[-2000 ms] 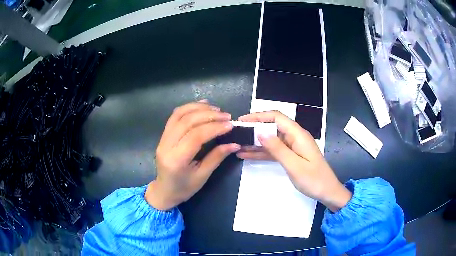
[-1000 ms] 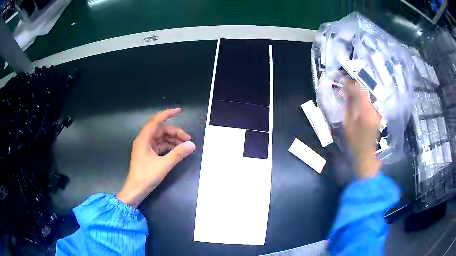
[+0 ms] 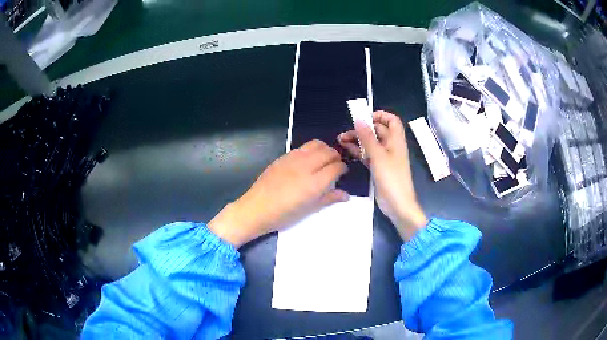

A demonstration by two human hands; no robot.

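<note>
My right hand (image 3: 389, 159) holds a small white plastic cover (image 3: 359, 111) upright between thumb and fingers, over the right edge of the backing sheet. My left hand (image 3: 286, 189) lies over the left part of the backing sheet (image 3: 323, 265), fingertips bent down at the lower edge of its black adhesive pads (image 3: 329, 80). Whether the left fingertips grip a pad cannot be told. The lower part of the sheet is plain white. One loose white cover (image 3: 429, 149) lies on the mat right of my right hand.
A clear plastic bag (image 3: 492, 113) with white and black pieces stands at the right. Shiny clear trays (image 3: 586, 166) are at the far right. A tangled heap of black cables (image 3: 46, 199) covers the left side. A pale rail (image 3: 246, 41) runs along the back, with green conveyor beyond.
My right hand has come from the bag to the sheet and holds a white cover. My left hand has moved right onto the sheet. One of two loose covers has gone from the mat.
</note>
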